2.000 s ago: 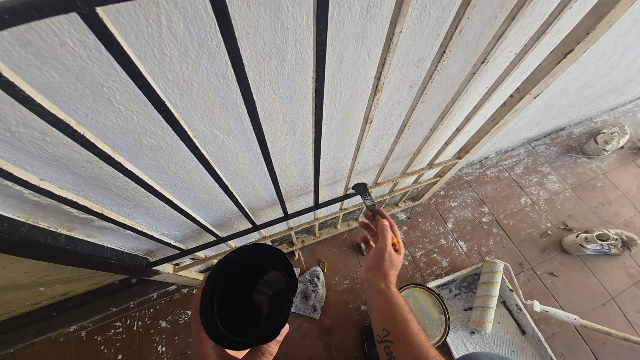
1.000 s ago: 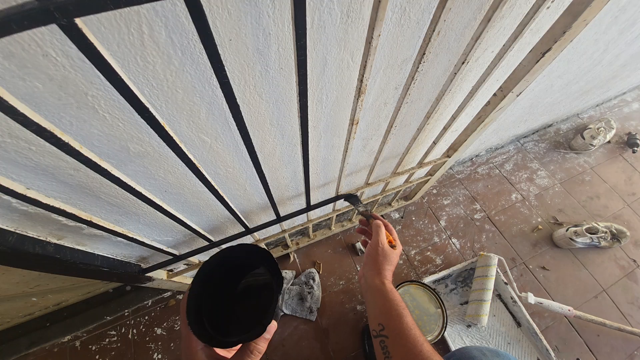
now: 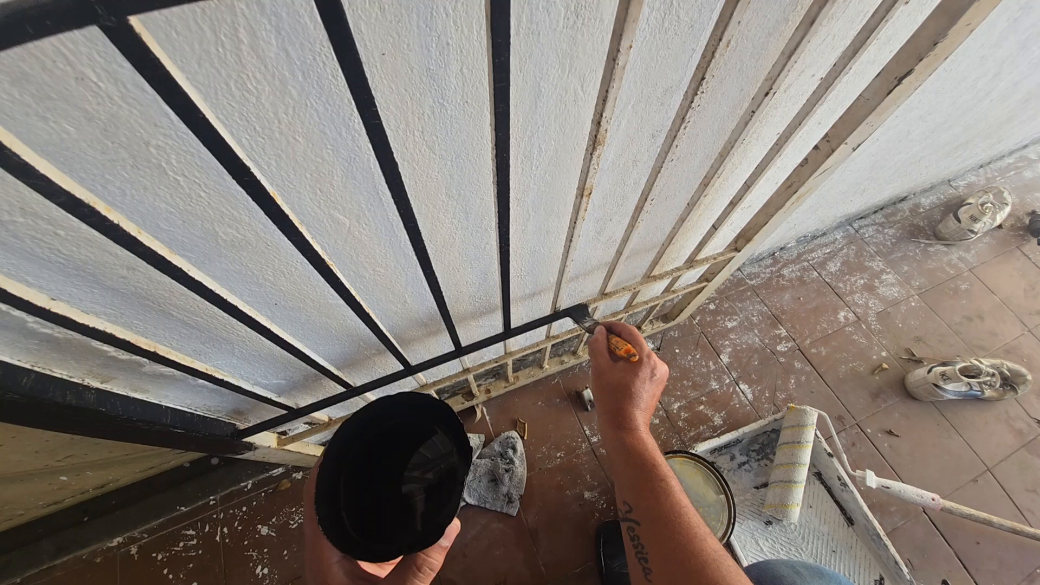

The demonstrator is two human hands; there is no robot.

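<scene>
My left hand (image 3: 414, 562) holds a round container of black paint (image 3: 394, 479) from below, at the bottom centre. In my right hand (image 3: 627, 375) is a paintbrush with an orange handle (image 3: 616, 345); its dark bristles touch the upper of two low crossbars on a metal gate (image 3: 735, 258). Left of the bristles that crossbar (image 3: 487, 341) is black, and right of them it is cream. Several upright bars at the left are black on their front faces, while those at the right are cream with rust marks. A white textured wall (image 3: 431, 106) stands behind the bars.
On the tiled floor lie a stained rag (image 3: 497, 475), a round lid or tin (image 3: 703, 491) and a white paint tray (image 3: 861, 520) with a striped roller (image 3: 790, 463). Two worn shoes, one near the wall (image 3: 973, 214) and one nearer (image 3: 967, 379), are at the right.
The brush in my right hand has moved along the crossbar, and the black stretch now reaches past the last black upright to the following cream bar. The left hand still holds the container.
</scene>
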